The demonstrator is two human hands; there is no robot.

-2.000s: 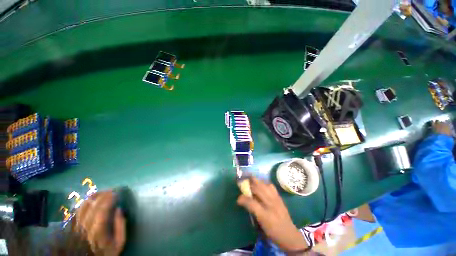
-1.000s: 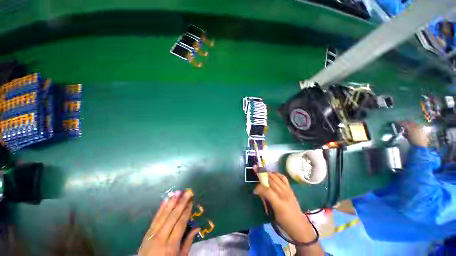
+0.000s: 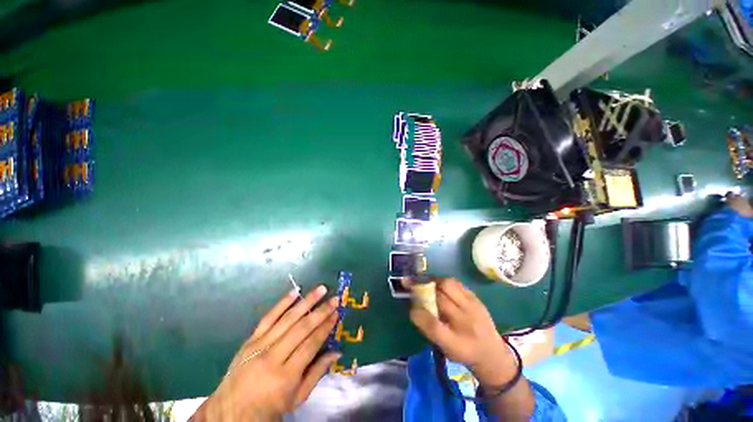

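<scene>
My left hand (image 3: 281,354) lies low in the centre, fingers together, over the left side of a narrow blue PCB strip (image 3: 343,284) with orange hooked tabs pointing right. A short thin strand of solder wire (image 3: 293,283) shows at its fingertips. My right hand (image 3: 462,321) holds the soldering iron (image 3: 424,298) by its pale tan grip; its tip is hidden or blurred at the lowest LCD module (image 3: 400,286). More LCD modules (image 3: 410,232) lie in a column above, below a fanned stack of LCD modules (image 3: 423,148).
A fume extractor fan (image 3: 508,157) and a white tip-cleaning cup (image 3: 511,253) stand right of the modules, with black cords beside them. Stacked PCB panels (image 3: 25,157) are far left. A finished strip (image 3: 291,18) lies at the top. Another person's blue sleeve (image 3: 726,255) is at right.
The strip and my left hand have come from the far left to the centre. Several modules now lie separately below the fanned stack. The view has shifted.
</scene>
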